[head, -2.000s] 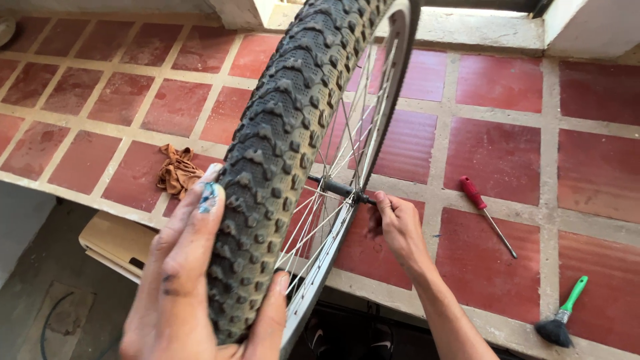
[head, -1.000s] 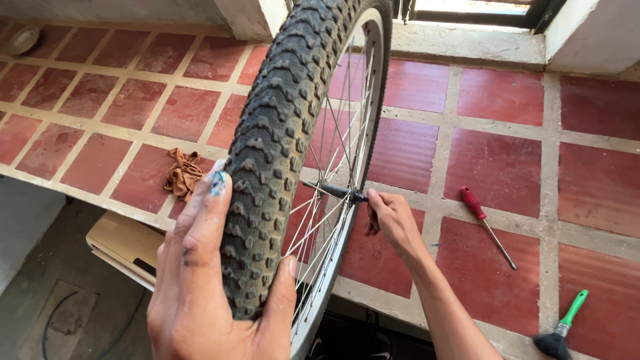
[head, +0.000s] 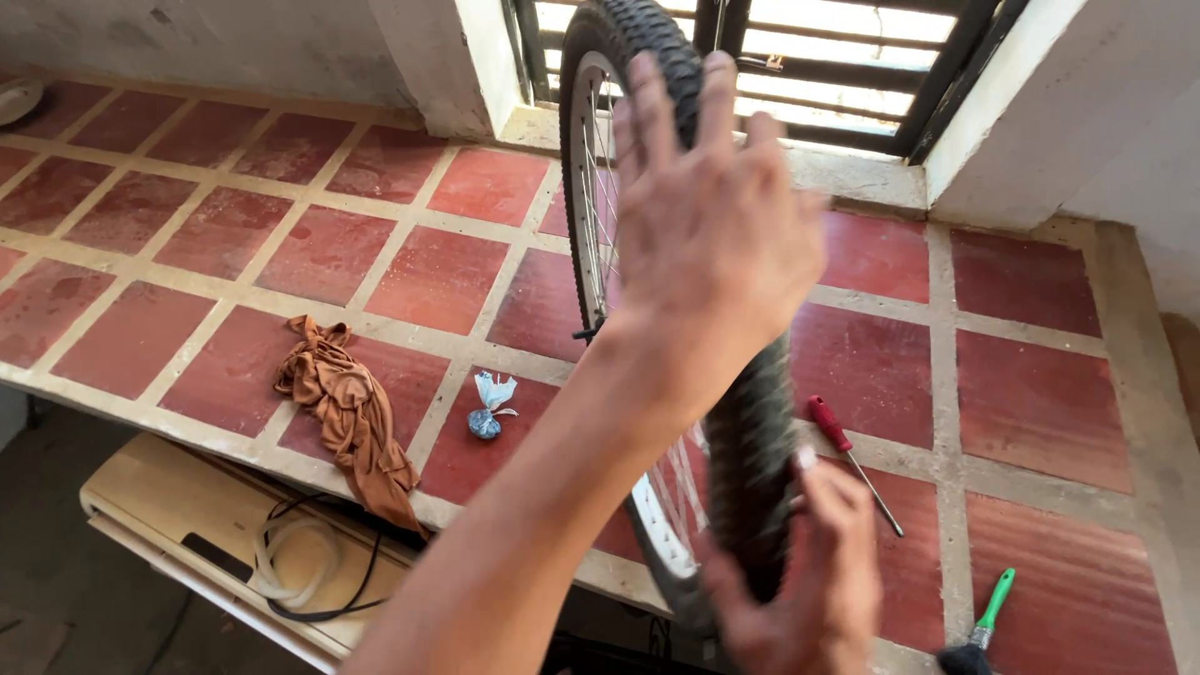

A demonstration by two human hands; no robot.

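A bicycle wheel with a black knobby tyre (head: 750, 441) stands upright at the counter's front edge, its lower part blurred. My left hand (head: 717, 216) lies over the upper tyre with fingers spread; blur hides whether it grips. Lower down, my right hand (head: 806, 572) holds the tyre between thumb and fingers, also blurred. An axle end (head: 588, 333) sticks out left of my left forearm, which hides the hub. Right of the wheel lie a red-handled screwdriver (head: 853, 459) and a green-handled brush (head: 994, 605). To the left are a brown rag (head: 347, 403) and a small knotted blue-white bag (head: 486, 424).
The red-tiled counter (head: 328, 253) runs along the wall, with a barred window (head: 834, 70) behind the wheel. Below its front edge is a beige casing (head: 187, 502) with a coiled clear hose (head: 291, 567) and a black cable on it. A dish edge (head: 17, 98) shows far left.
My right hand has left the axle end and holds the lower tyre. My left hand has moved up the tyre. The wheel has turned, its spoked side now facing left. The view has shifted.
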